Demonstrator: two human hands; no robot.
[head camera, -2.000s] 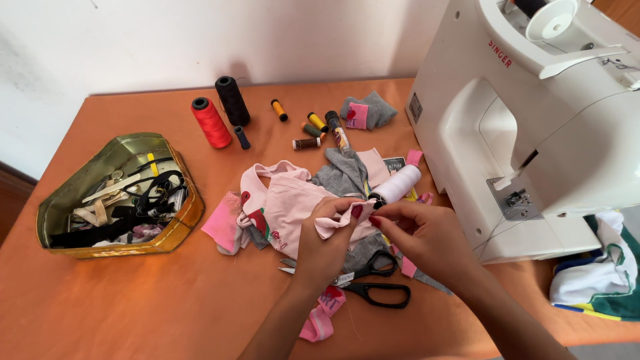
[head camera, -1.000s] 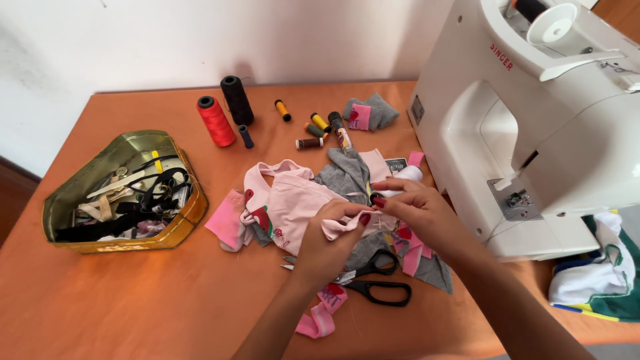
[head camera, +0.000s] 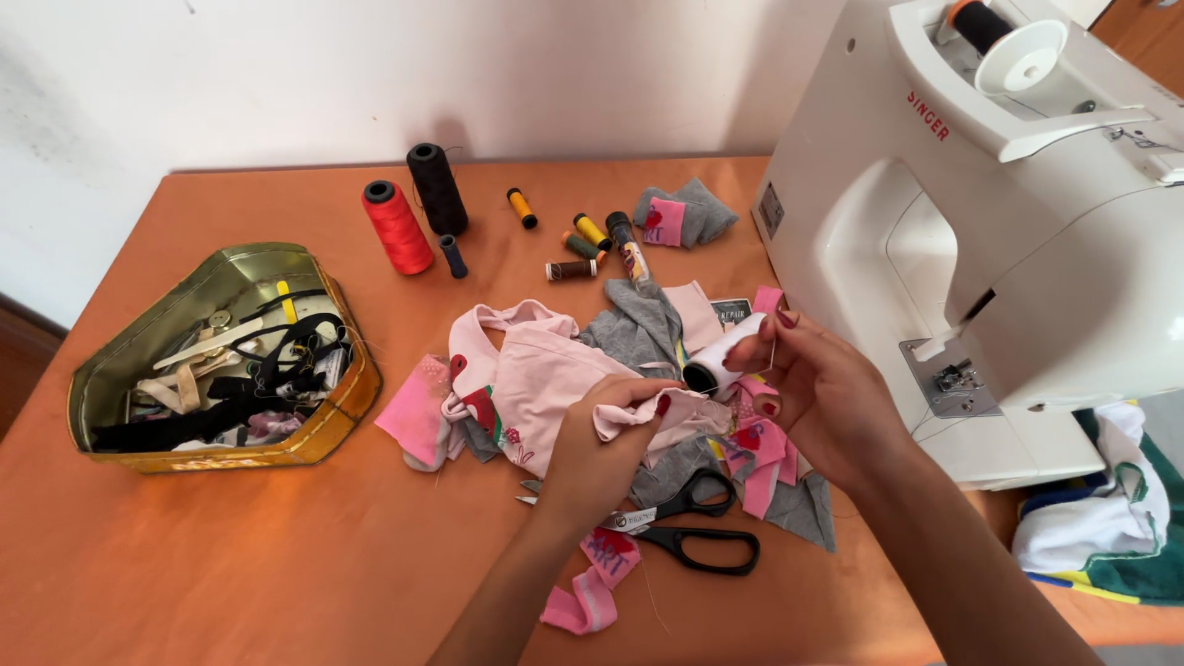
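Note:
My left hand (head camera: 606, 444) pinches the edge of a light pink fabric garment (head camera: 546, 370) with a printed motif. To its right, my right hand (head camera: 814, 388) is raised with thumb and forefinger together; a thin pale line, perhaps a needle or thread, shows at the fingertips. Between the hands a white thread spool (head camera: 731, 351) lies on the fabric, close to my right fingers. Gray fabric (head camera: 638, 324) and pink scraps (head camera: 763, 462) lie around and under the garment. Black-handled scissors (head camera: 647, 521) rest just below my left hand, partly over the scraps.
A Singer sewing machine (head camera: 832, 194) stands at the right. At the left is a metal tin (head camera: 356, 407) of notions. A red thread cone (head camera: 398, 227), a black thread cone (head camera: 437, 190) and several small spools stand or lie near the wall. White and green cloth (head camera: 1101, 518) lies at the right.
My right hand has moved up and to the right, away from the garment edge and my left hand. My left hand stays on the pink fabric.

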